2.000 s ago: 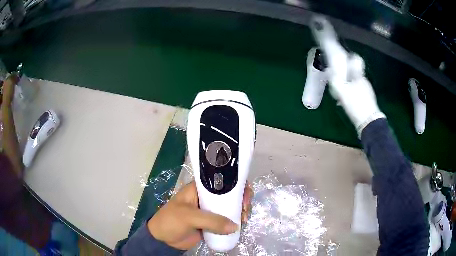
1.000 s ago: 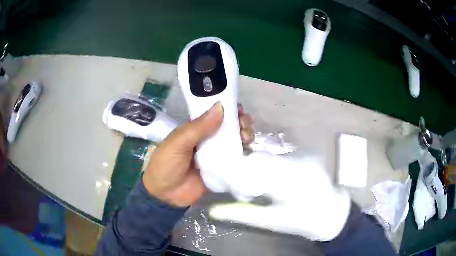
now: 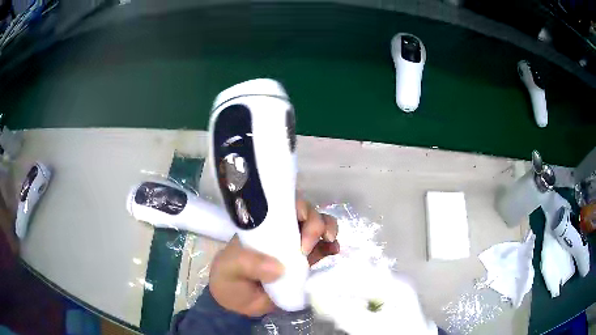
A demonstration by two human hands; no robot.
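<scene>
My bare left hand [image 3: 242, 278] grips the handle of a white handset [image 3: 274, 196], held upright over the mat. Its glossy black oval panel with a round button is turned to the left and a side vent shows. My white-gloved right hand [image 3: 372, 301] is blurred at the bottom, beside the handle's lower end; its fingers are not clear, nor whether it holds anything. Another handset [image 3: 209, 219], with film over its panel, lies on the mat behind my left hand. Crinkled clear film [image 3: 359, 229] lies behind my hands.
Handsets lie on the green belt [image 3: 314, 98], at the far left [image 3: 31, 196] and far right [image 3: 570, 239]. On the right are a white block [image 3: 447, 226], a white cloth [image 3: 513, 265], and a dispenser bottle [image 3: 523, 199] with a metal lid. Clear film scraps [image 3: 474, 311] lie nearby.
My right hand has come from over the belt to the held handset's handle, then lower. The held handset has turned to show its side. Another handset now shows lying behind my left hand.
</scene>
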